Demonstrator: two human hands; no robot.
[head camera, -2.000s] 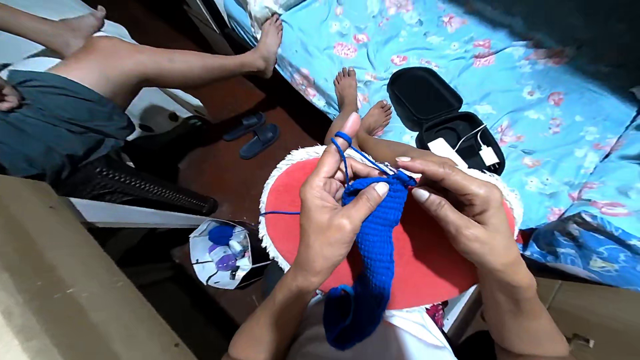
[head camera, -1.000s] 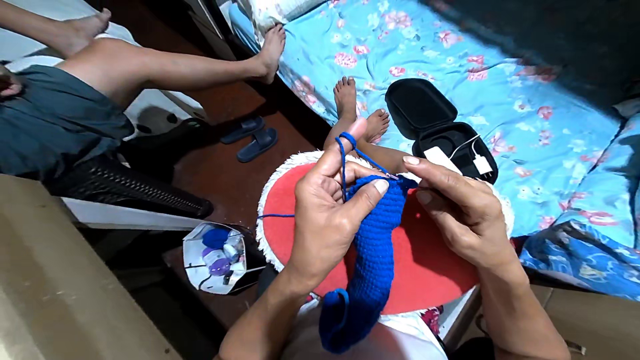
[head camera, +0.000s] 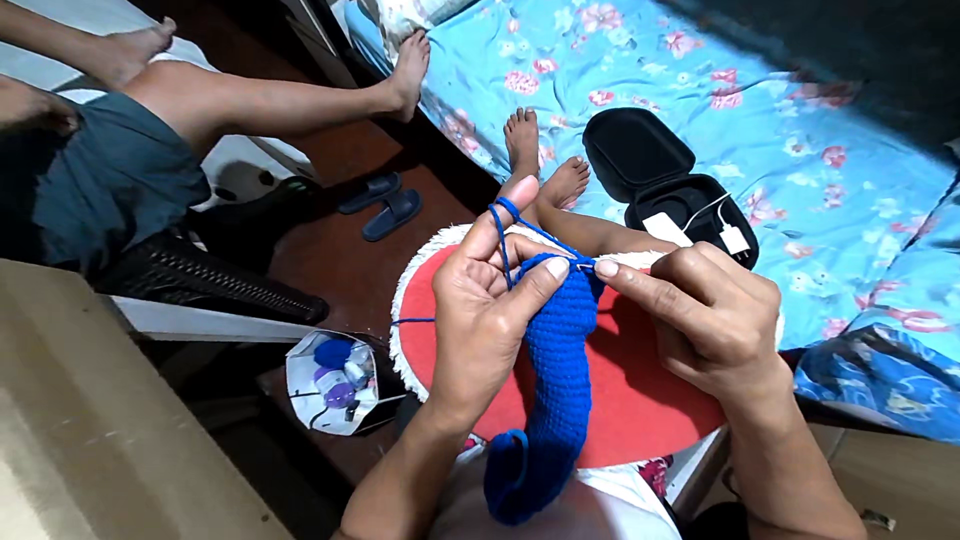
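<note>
A blue crocheted piece (head camera: 562, 360) hangs over a red cushion with a white fringe (head camera: 637, 420). My left hand (head camera: 487, 315) pinches its top edge between thumb and fingers, and blue yarn (head camera: 501, 217) loops around the raised index finger. At the same edge, my right hand (head camera: 712, 315) holds a thin metal crochet hook (head camera: 585, 265), of which only a small part shows by the fingertip. The rest of the hook is hidden by the hand. A strand of the yarn runs off to the left across the cushion.
A white bag (head camera: 300, 375) with yarn balls stands on the floor at lower left. An open black case (head camera: 637, 150) with a white charger and cable lies on the flowered bed (head camera: 787, 150). Slippers (head camera: 391, 215) lie on the floor. Another person's leg (head camera: 285, 105) extends from the left.
My right hand's fingers have shifted slightly at the edge of the work, with the index finger now stretched along it. My left hand keeps its hold on the blue piece.
</note>
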